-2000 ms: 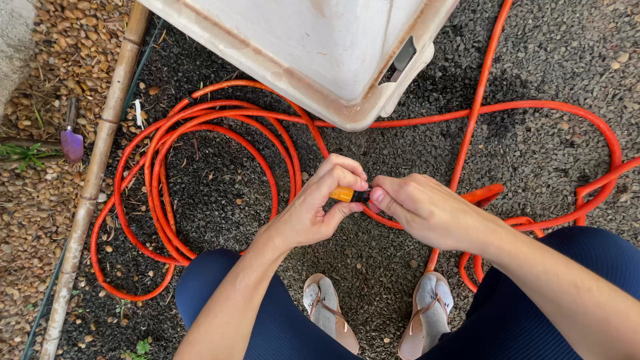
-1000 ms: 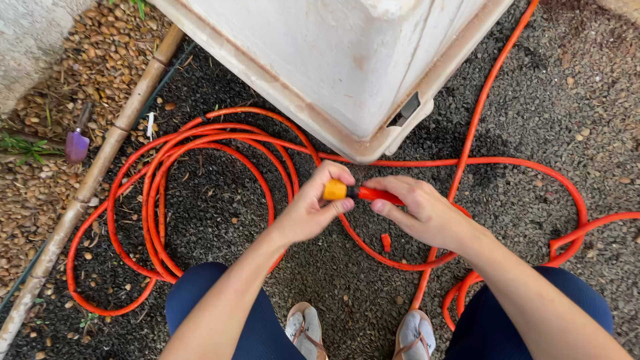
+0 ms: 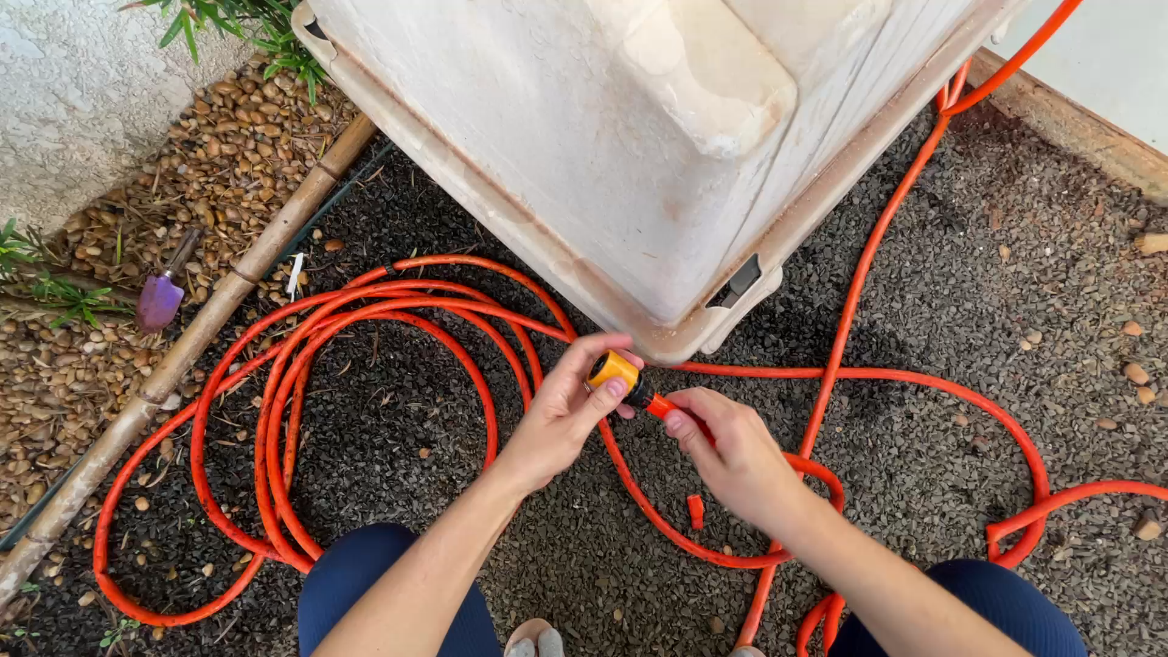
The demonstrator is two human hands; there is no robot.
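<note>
My left hand holds a yellow and black hose connector between thumb and fingers. Close beside it, my right hand grips the orange garden hose just behind its end, which meets the connector's black part. How far the hose sits inside the connector cannot be told. A short cut piece of orange hose lies on the dark gravel below my hands. Large loops of the orange hose lie to the left, and more hose curves across the gravel to the right.
A large off-white plastic tub stands just beyond my hands, its corner nearest them. On the left, a bamboo pole edges brown pebbles, where a small purple trowel rests near a pale wall. A wooden edge runs at upper right.
The view has shifted, showing more of the tub. Both hands stay together at the connector, now tilted with the hose toward lower right. The short hose piece on the gravel was not visible two seconds ago.
</note>
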